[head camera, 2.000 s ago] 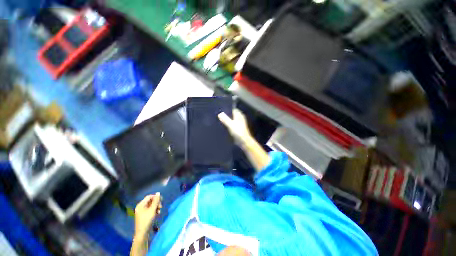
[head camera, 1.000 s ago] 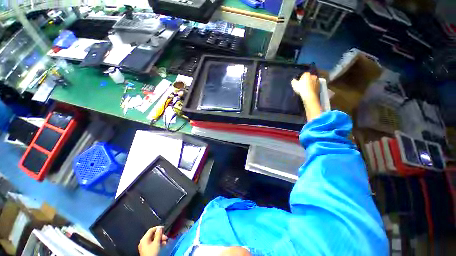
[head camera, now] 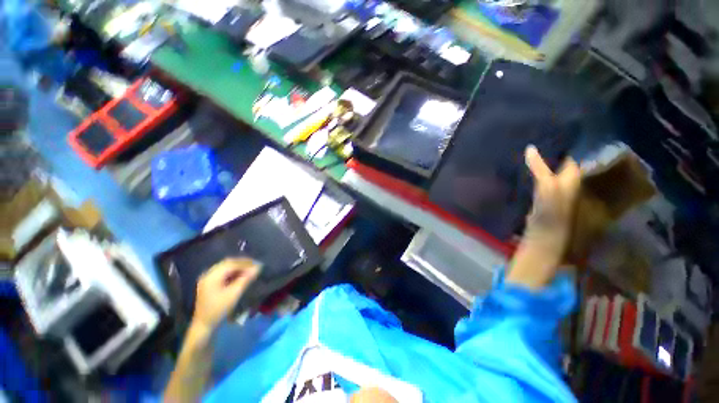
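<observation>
My right hand (head camera: pixel 552 193) holds a dark tablet screen (head camera: pixel 504 142) by its right side, tilted above the bench corner; it covers the right part of the black foam tray there. A glossy screen (head camera: pixel 418 122) lies in the left recess of that black foam tray (head camera: pixel 370 146). My left hand (head camera: pixel 225 287) is over the nearer black foam tray (head camera: pixel 169 264), fingertips close together; blur hides whether it holds anything. A dark screen (head camera: pixel 272 244) shows in that tray's right part.
Red and white trays (head camera: pixel 394 189) are stacked under the bench-corner tray. A yellow-handled tool (head camera: pixel 307 127) lies on the green mat (head camera: pixel 209 71). A blue stool (head camera: pixel 185 173), a red foam tray (head camera: pixel 126 118) and a white box (head camera: pixel 79 291) are left. A brown carton (head camera: pixel 619 189) is right.
My right hand has lifted the screen out of the right recess of the bench-corner tray. My left hand has moved up over the nearer tray. The view has tilted and blurred.
</observation>
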